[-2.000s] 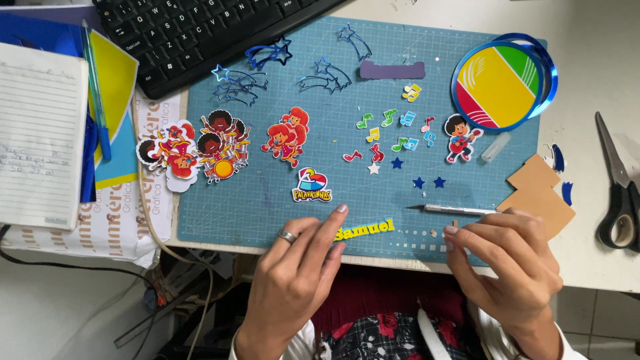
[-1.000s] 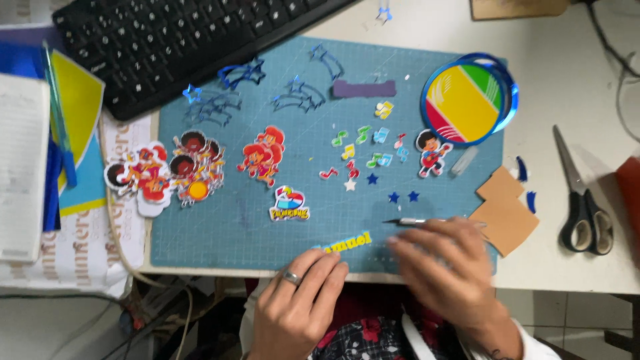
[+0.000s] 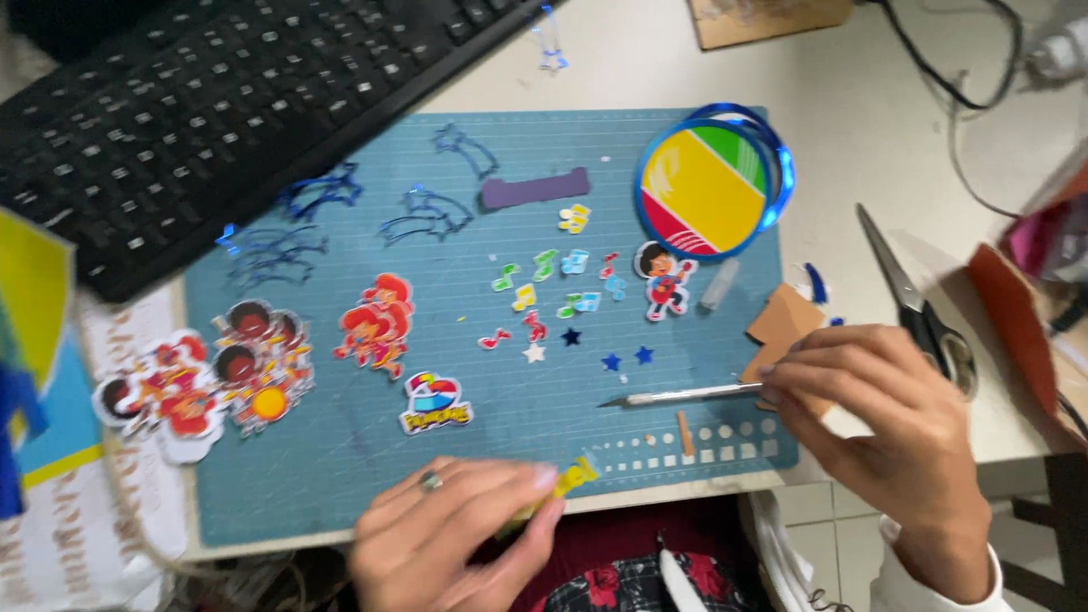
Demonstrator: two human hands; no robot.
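Observation:
My left hand (image 3: 463, 531), with a ring on one finger, pinches a yellow paper lettering cutout (image 3: 576, 478) at the front edge of the teal cutting mat (image 3: 340, 484); most of the cutout is hidden by the fingers. My right hand (image 3: 875, 416) has its fingertips at the handle end of a craft knife (image 3: 680, 394), whose blade points left over the mat; whether the fingers are closed on it is not plain. A thin brown strip (image 3: 685, 433) lies below the knife. Small paper music notes (image 3: 544, 265) and stars (image 3: 611, 362) are spread beyond it.
Stacked paper characters (image 3: 263, 365) and a round logo cutout (image 3: 435, 404) lie on the left. A black keyboard (image 3: 255, 110) overlaps the mat's back left. A round blue-rimmed piece (image 3: 705, 187) sits back right, near a guitarist cutout (image 3: 665, 280), brown card (image 3: 786, 319) and black-handled scissors (image 3: 914, 306).
My right hand has moved right to the knife's handle end. My left hand now covers most of the lettering, which showed more fully before. The view has shifted.

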